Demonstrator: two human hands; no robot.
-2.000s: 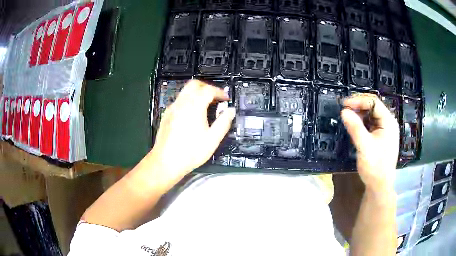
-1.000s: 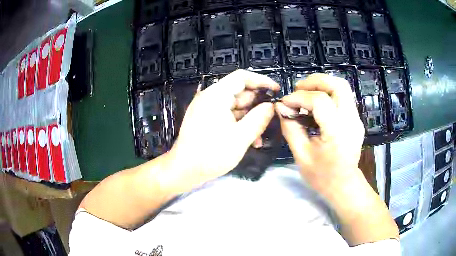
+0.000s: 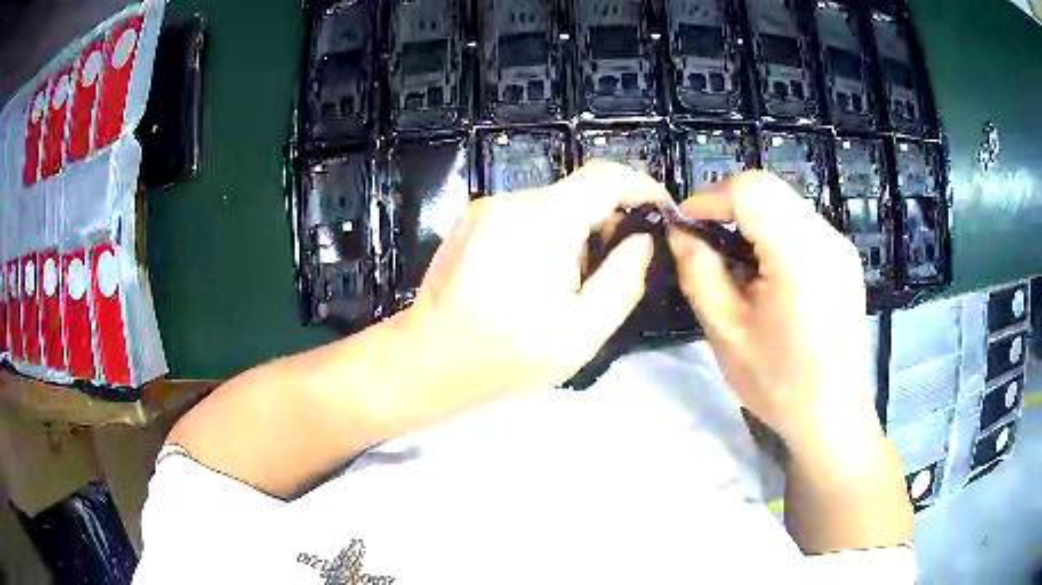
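My left hand point(image 3: 531, 280) holds a black housing point(image 3: 588, 368), mostly hidden behind the fingers, above the front edge of the tray. My right hand point(image 3: 777, 286) meets it at the housing's upper end, fingertips pinched together there. Whether a small part is between the right fingertips cannot be told. The glossy black blister tray point(image 3: 295, 217) lies on the green mat behind the hands, with housings in rows of pockets. One pocket in the front row, second from the left, shows no housing.
Red pieces with white circles point(image 3: 111, 331) lie in a pale tray at left. A black flat object point(image 3: 174, 103) lies beside it. Black pieces with white circles point(image 3: 1003, 400) are in a pale tray at right. A small pile of bits point(image 3: 990, 149) is on the green mat point(image 3: 234, 263).
The hands came together from apart over the tray, and a housing was taken up in the left hand. Since then the hands have shifted slightly and stay together at its end.
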